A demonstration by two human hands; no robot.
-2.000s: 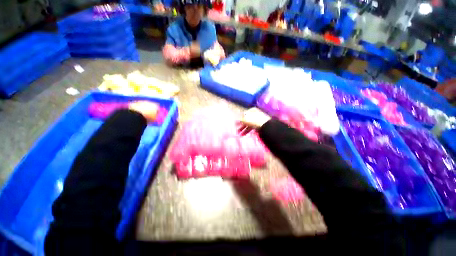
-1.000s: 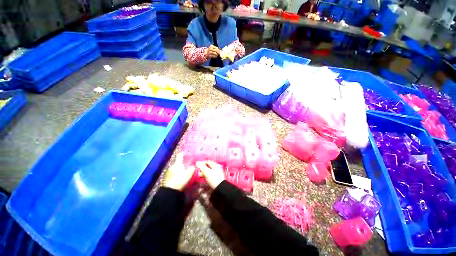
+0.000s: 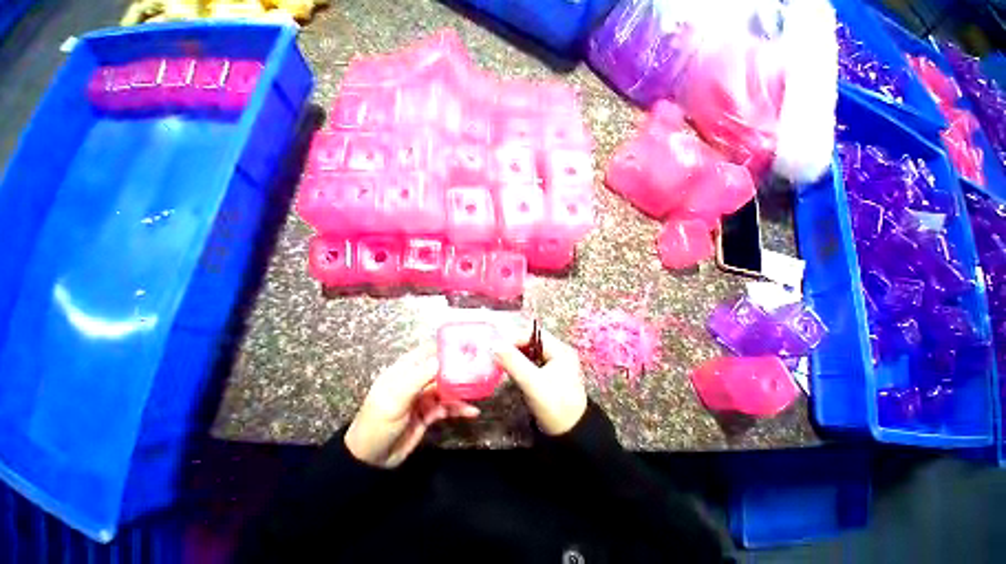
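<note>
My left hand [image 3: 397, 402] holds a translucent pink cube part [image 3: 468, 358] near the table's front edge, its face with a small round hole turned up. My right hand [image 3: 544, 380] is at the cube's right side, with its fingers closed around a small dark tool [image 3: 537, 342] that points up. The fingers hide most of the tool. The stock of pink cubes [image 3: 441, 154] stands in tight rows just beyond my hands. The blue tray [image 3: 210, 264] lies at left with one row of pink cubes [image 3: 177, 83] at its far end.
Pink trimmings [image 3: 620, 339] lie right of my hands. Loose pink pieces [image 3: 684, 182], a phone [image 3: 739, 237], purple pieces [image 3: 767, 325] and a larger pink piece [image 3: 745, 386] lie further right. Crates of purple parts [image 3: 905, 275] and clear bags [image 3: 728, 77] bound the right side.
My hands have gone from the tray and the stock to the table's front edge, now with a pink cube and a dark tool. The view has tilted down.
</note>
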